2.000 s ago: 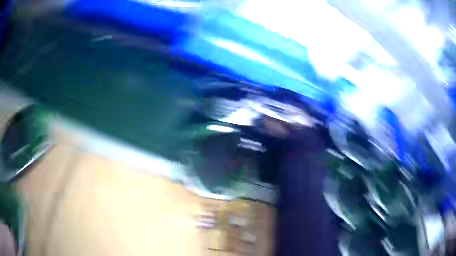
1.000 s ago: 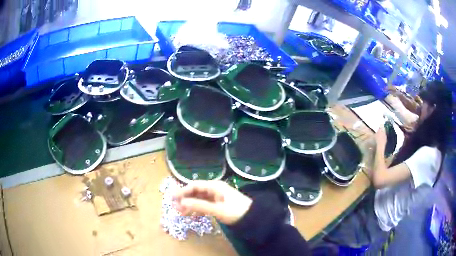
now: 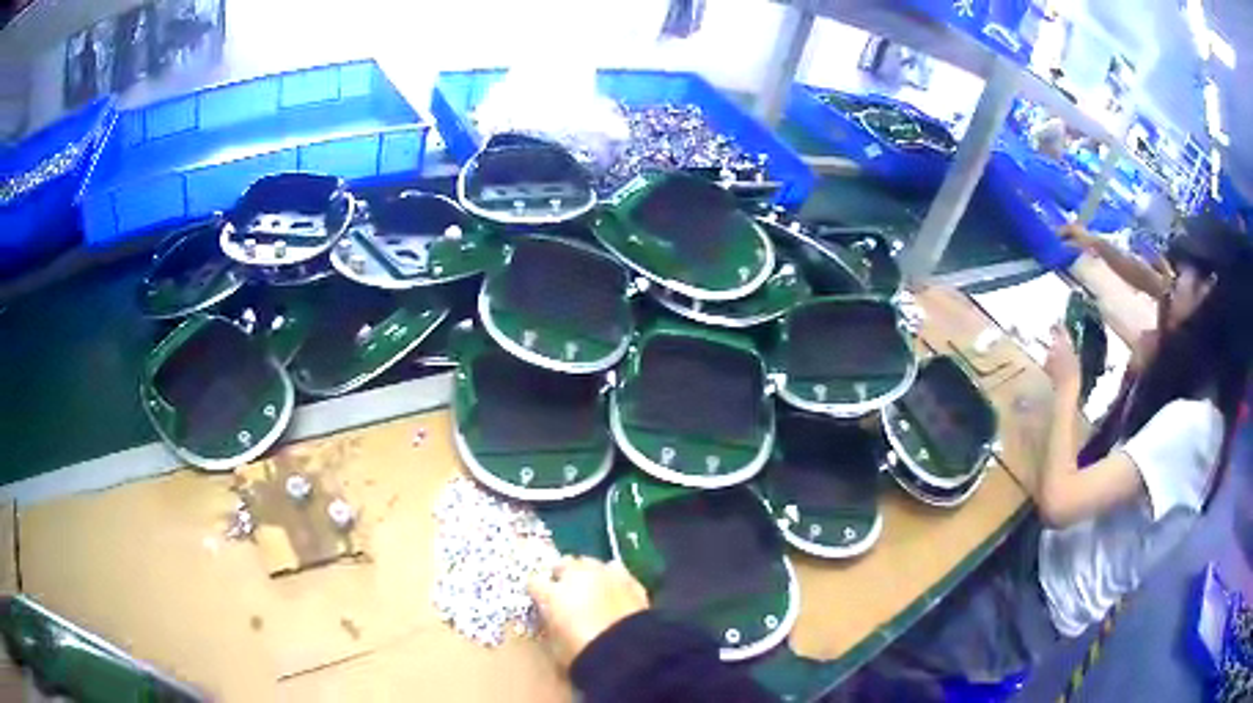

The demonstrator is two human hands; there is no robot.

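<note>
My right hand [image 3: 591, 602], in a dark sleeve, is at the right edge of the pile of small silvery fasteners [image 3: 484, 566]. Its fingertips point at the pile; whether they pinch a piece cannot be told. A green housing [image 3: 85, 657] with a pale rim is cut off by the lower left corner. My left hand cannot be made out. A worn brown pad [image 3: 305, 529] lies left of the pile, with a few round silvery fittings [image 3: 298, 486] on and beside it. A housing [image 3: 708, 549] lies just right of my hand.
Overlapping green housings [image 3: 687, 398] cover the middle and right. Behind are blue crates [image 3: 254, 144], one holding silvery parts [image 3: 680, 137]. A tan cardboard cover [image 3: 124, 549] lies on the bench. A person [image 3: 1147, 467] at the right holds a dark green part. A metal post [image 3: 962, 179] stands behind.
My right hand has moved down and slightly right, from over the pile to its edge. A green housing has come into view at the lower left. The other person's far arm is raised more.
</note>
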